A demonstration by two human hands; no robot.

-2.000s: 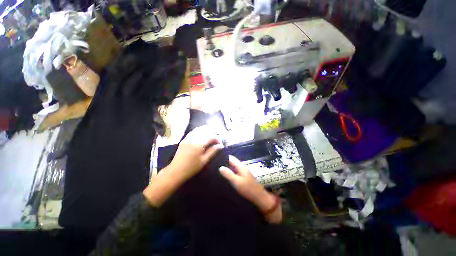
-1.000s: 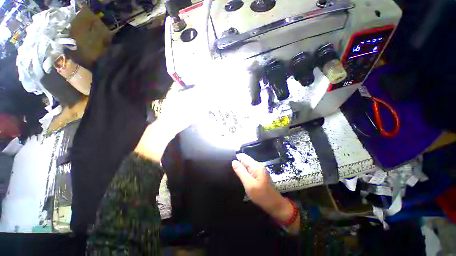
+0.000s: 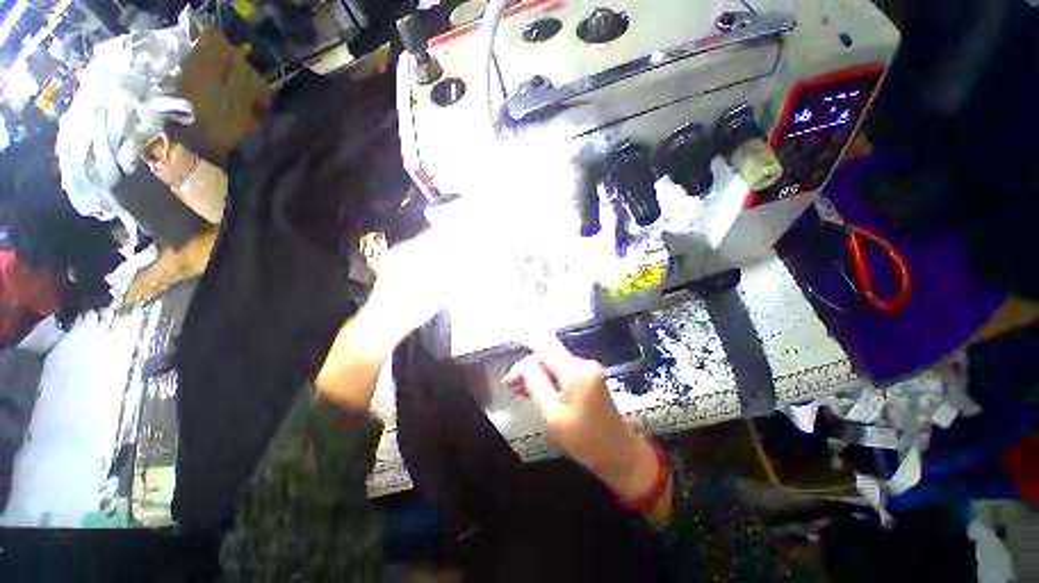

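Observation:
The cream overlock machine (image 3: 672, 68) with red trim stands in front of me, its needle area washed out by lamp glare. My left hand (image 3: 399, 290) reaches into the glare left of the needle area; its fingers are hidden by the light. My right hand (image 3: 564, 399) is at the machine's front edge, fingers bent, fingertips partly in the glare; whether it holds cloth is unclear. Black cloth (image 3: 439, 416) hangs from below the left hand over the table edge towards my lap. More black cloth (image 3: 262, 273) lies across the table at the left.
Red-handled scissors (image 3: 877, 268) lie on purple cloth (image 3: 929, 330) right of the machine. White scraps (image 3: 900, 421) hang at the table's right edge. A tangled white bundle (image 3: 97, 125) and a tan container (image 3: 194, 182) stand by a carton (image 3: 228, 91) at the back left.
The view has moved closer to the machine. My left hand has moved forward into the glare. The black cloth between my hands has shifted left, showing the white table edge under my right hand.

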